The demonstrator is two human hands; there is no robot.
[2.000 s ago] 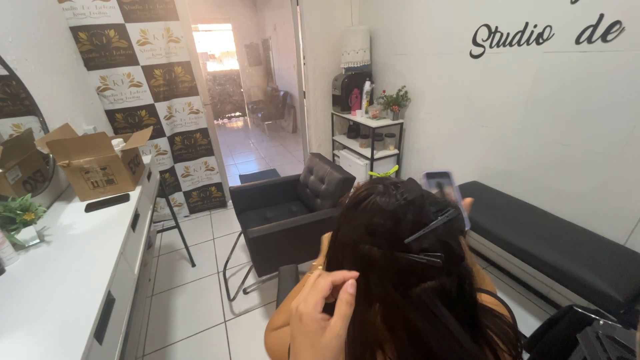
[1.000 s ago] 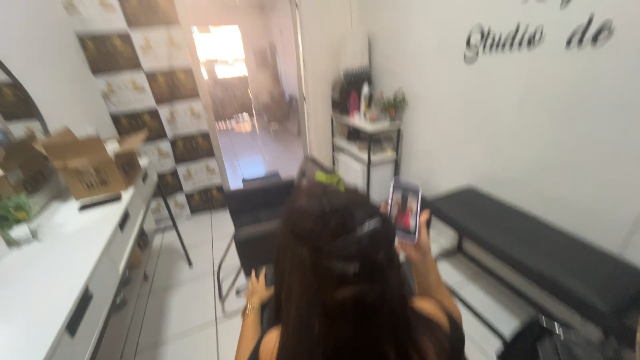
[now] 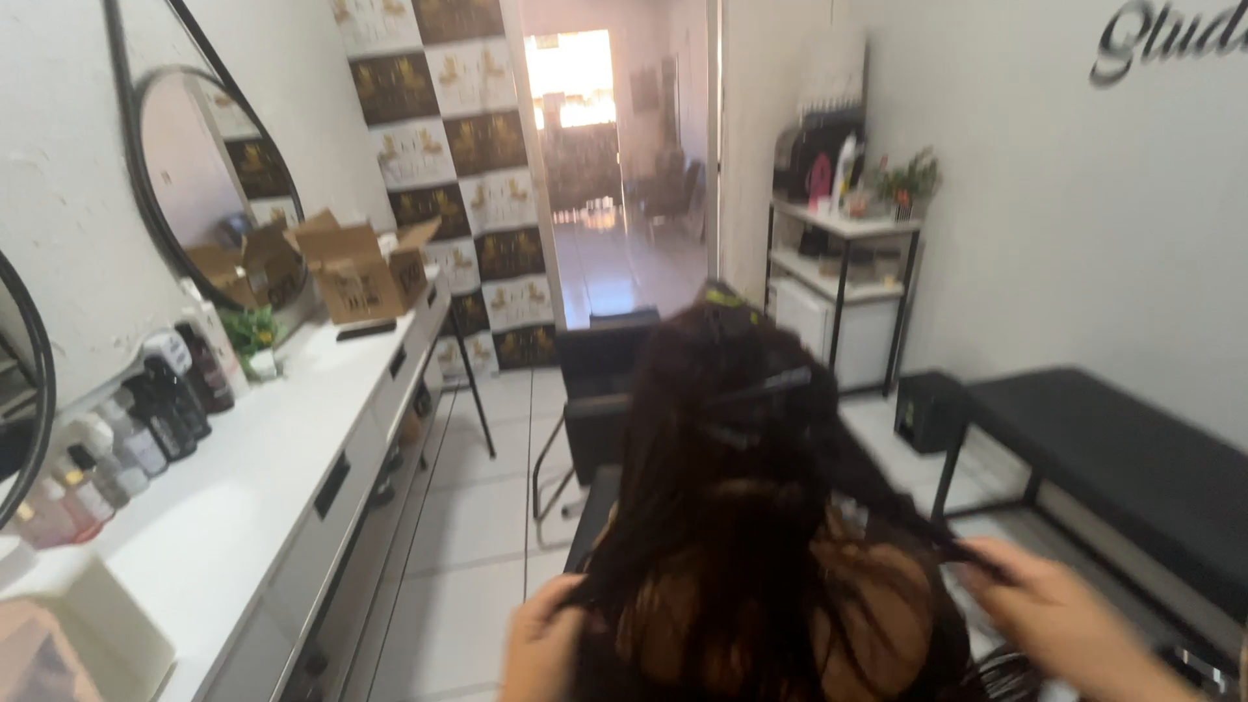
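Observation:
A seated person with long dark hair (image 3: pixel 731 419) is seen from behind, low in the middle of the view. My left hand (image 3: pixel 548 634) grips a section of the hair at the left side. On the right, my right hand (image 3: pixel 1024 590) holds another section, drawn outward from the head. Hair clips (image 3: pixel 760 385) sit in the hair at the back of the head, blurred, and a yellow-green clip or tie (image 3: pixel 726 297) shows near the crown. The ends of the hair near my left hand are cut off by the frame.
A white counter (image 3: pixel 292 429) along the left bears bottles (image 3: pixel 171 400), a cardboard box (image 3: pixel 366 278) and a plant. A black salon chair (image 3: pixel 604 390) stands ahead. At right are a shelf unit (image 3: pixel 848 229) and a black padded bench (image 3: pixel 1131 439).
Both my hands now hold hair sections apart at the sides; two seconds ago one hand was beside the head. The phone held by the seated person is no longer visible. The view has swung left.

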